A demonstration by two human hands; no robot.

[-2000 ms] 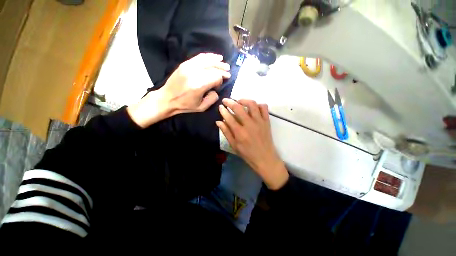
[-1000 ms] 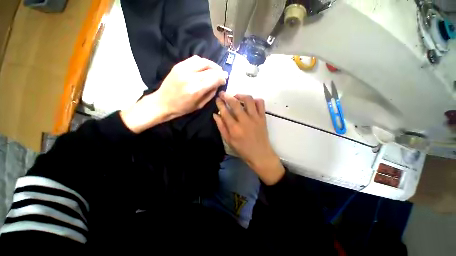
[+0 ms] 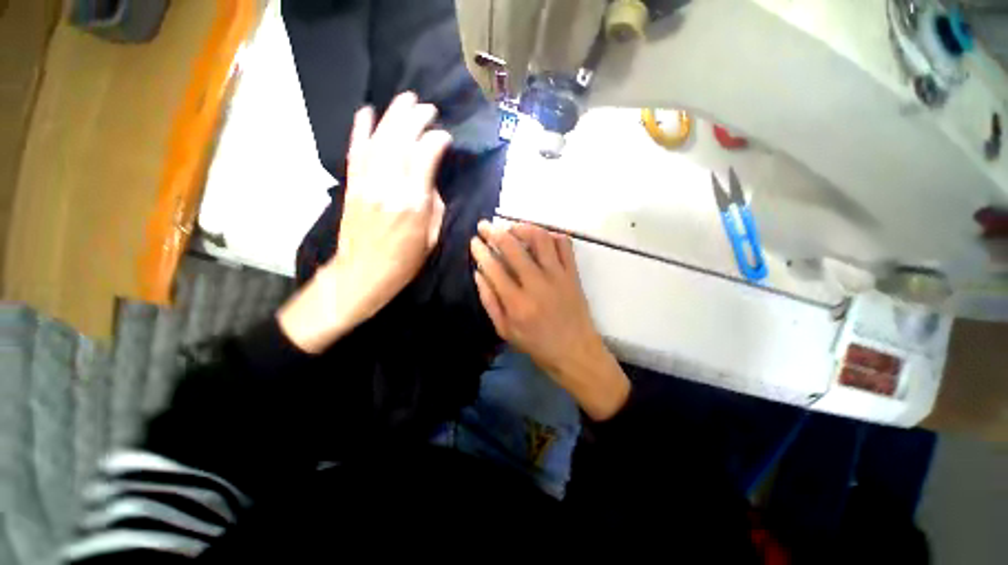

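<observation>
The black fabric garment piece [image 3: 415, 55] lies on the machine bed and hangs down toward the lap. Its right edge runs to the presser foot and needle [image 3: 505, 107] under the bright lamp. My left hand [image 3: 392, 204] lies on the cloth, fingers pointing away from me and somewhat spread. My right hand [image 3: 536, 281] rests at the cloth's right edge by the front of the bed, fingertips on or beside the edge; whether it pinches the cloth is hidden. The sewing machine head [image 3: 718, 83] is at the upper right.
Blue-handled thread snips [image 3: 745, 240] lie on the machine bed [image 3: 674, 298]. A yellow ring [image 3: 665, 126] and a red ring [image 3: 730, 136] are by the machine head. The control panel [image 3: 871, 370] is at right. Brown cardboard [image 3: 100, 166] and a grey tray [image 3: 119, 17] are at left.
My left hand has moved left and away from the cloth's edge near the needle, and its fingers have opened out. My right hand stays nearly in place. The view has shifted slightly.
</observation>
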